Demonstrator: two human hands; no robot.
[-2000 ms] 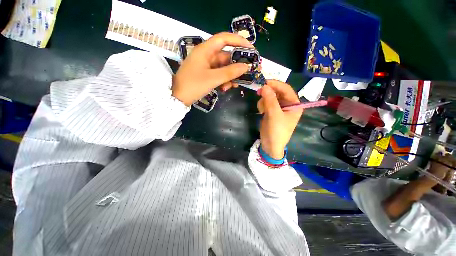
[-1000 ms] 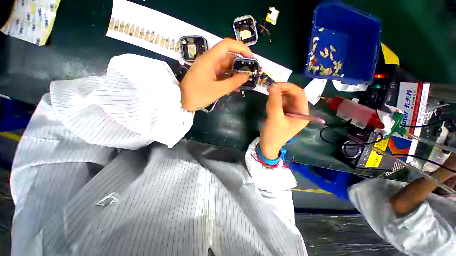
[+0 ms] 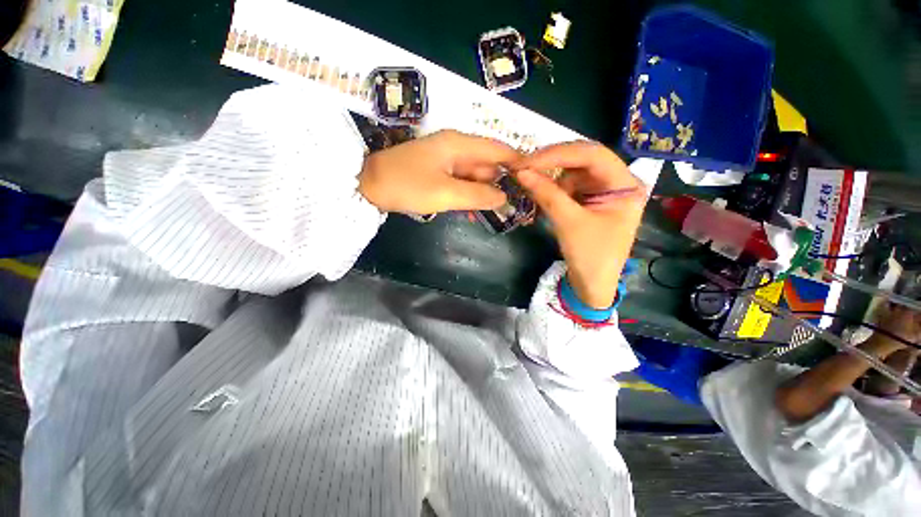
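My left hand (image 3: 434, 174) holds a dark smartwatch housing (image 3: 508, 210) above the mat, partly hidden by the fingers of both hands. My right hand (image 3: 586, 202) meets it at the housing's upper edge, with the pink tweezers (image 3: 614, 193) held in the palm, their shaft pointing right. Whether the fingertips hold a small part cannot be seen. Two more housings with pale blocks inside, one (image 3: 399, 96) on the liner strip and one (image 3: 502, 60) behind it, lie face up. The white release liner strip (image 3: 459, 98) carries small tan pieces in rows.
A blue parts bin (image 3: 712, 86) with small pale bits stands at back right. Beside it are a red glue syringe (image 3: 722, 230), hoses and a glue box (image 3: 833, 222). A small white-yellow component (image 3: 556, 30) and sticker sheet (image 3: 63, 35) lie behind. A coworker's arm (image 3: 828, 394) is at right.
My right hand has moved left onto the housing, its fingers now touching my left fingers. The held housing is lower and tilted. More of the liner strip and the housing on it shows.
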